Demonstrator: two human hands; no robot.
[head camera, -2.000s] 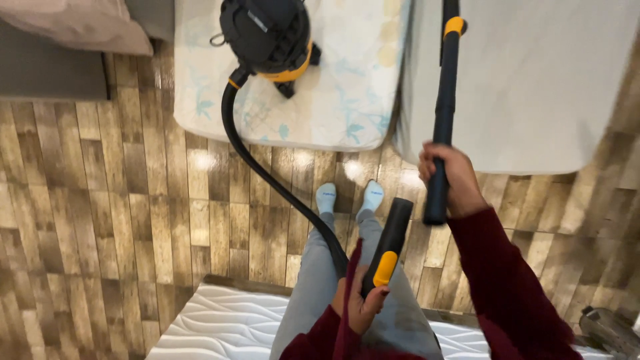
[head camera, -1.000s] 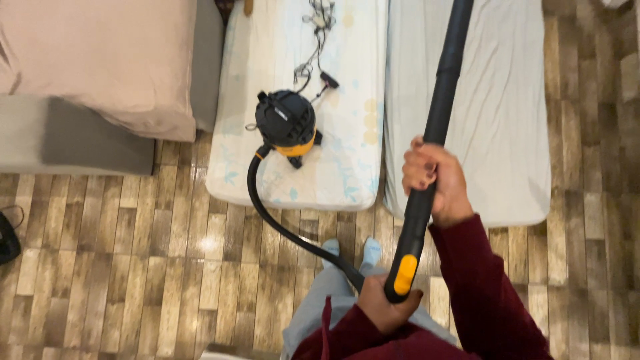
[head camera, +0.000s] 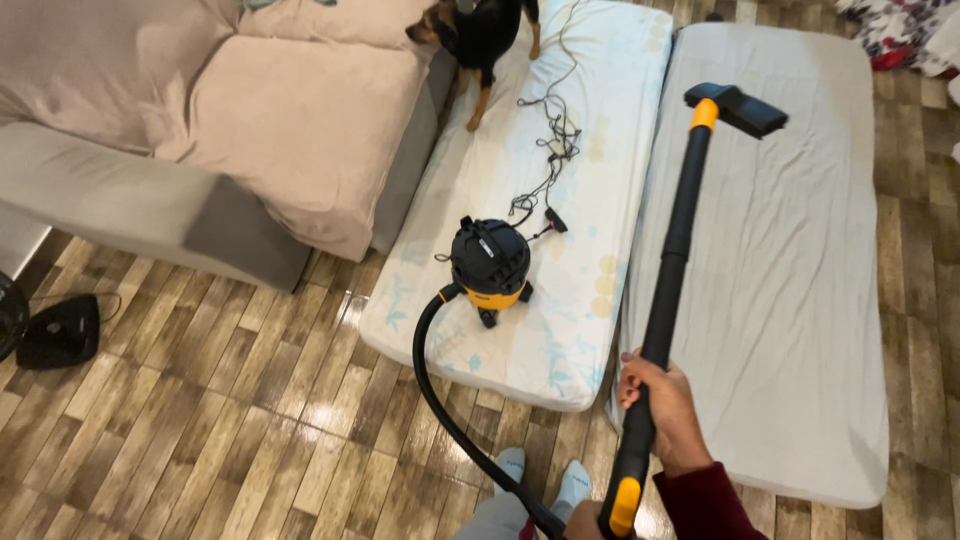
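My right hand (head camera: 664, 409) is closed around the lower part of a black vacuum cleaner wand (head camera: 675, 240), which points away from me over the grey-sheeted mattress. At its far end, a yellow collar joins a black floor nozzle (head camera: 739, 109), tilted in the air. My left hand (head camera: 585, 523), partly cut off by the bottom edge, holds the handle (head camera: 624, 502) with the yellow slider. A black hose (head camera: 442, 405) runs from this end to the black and yellow canister vacuum cleaner (head camera: 490, 262), which stands on the patterned mattress.
A black and tan dog (head camera: 487, 37) stands on the patterned mattress (head camera: 525, 360), near a tangled cable (head camera: 559, 142). The covered sofa (head camera: 300, 127) is at left, with a black device (head camera: 60, 330) on the floor. Beside the patterned mattress lies the grey-sheeted mattress (head camera: 772, 300). Patterned cloth (head camera: 907, 34) lies top right.
The wand and handle, apart two seconds ago, are joined. The wand's nozzle end has come into view, and so has the dog. The view has shifted to show more of the sofa.
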